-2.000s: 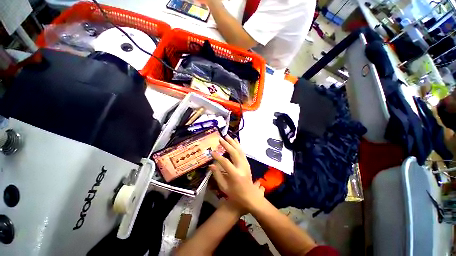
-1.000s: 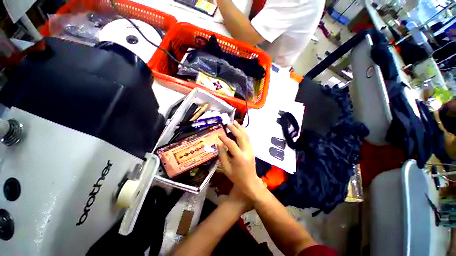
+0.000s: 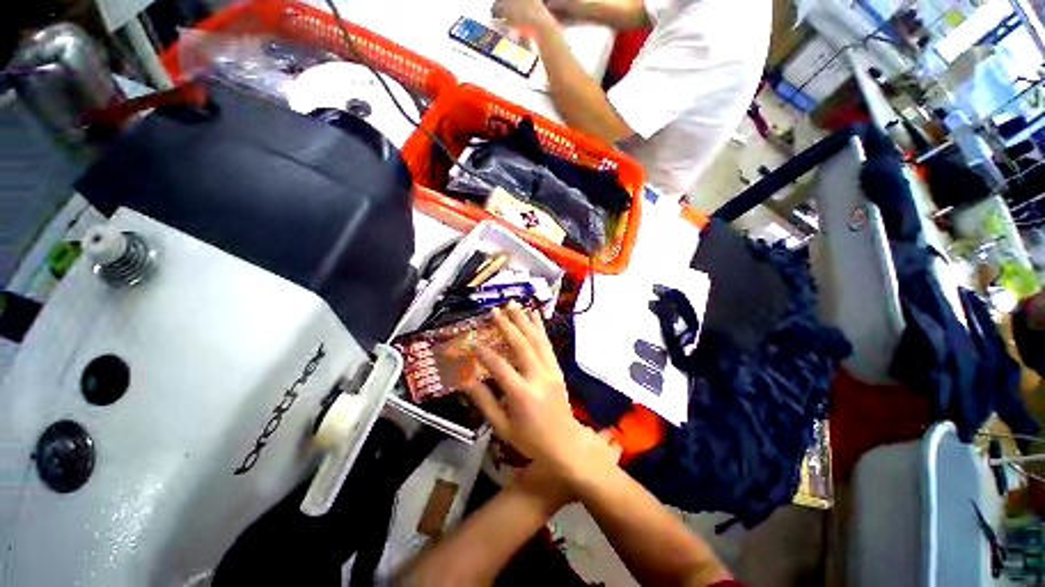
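Observation:
A smartphone [image 3: 426, 369] with a reddish-brown, patterned screen lies tilted on the narrow white tray [image 3: 430, 300] beside the sewing machine. My right hand [image 3: 529, 390] is over the phone's right part, palm down with fingers apart; its fingertips are at the screen, but I cannot tell which ones touch. Pens and small items, one blue-purple, show in the tray above the phone. My left forearm crosses under my right wrist, and my left hand [image 3: 598, 445] is mostly hidden there.
The white "brother" machine [image 3: 218, 401] with its pale handwheel [image 3: 337, 422] is at left. Orange-red baskets [image 3: 628, 229] hold bagged dark parts. A sheet [image 3: 607, 333] bears dark ovals and a black looped piece. Navy fabric [image 3: 756, 424] is heaped at right. A person sits opposite near another phone [image 3: 493, 44].
The view has shifted, so things sit lower and further right. The phone's screen has changed from a light orange panel to a darker, busier picture. My right hand covers more of the screen.

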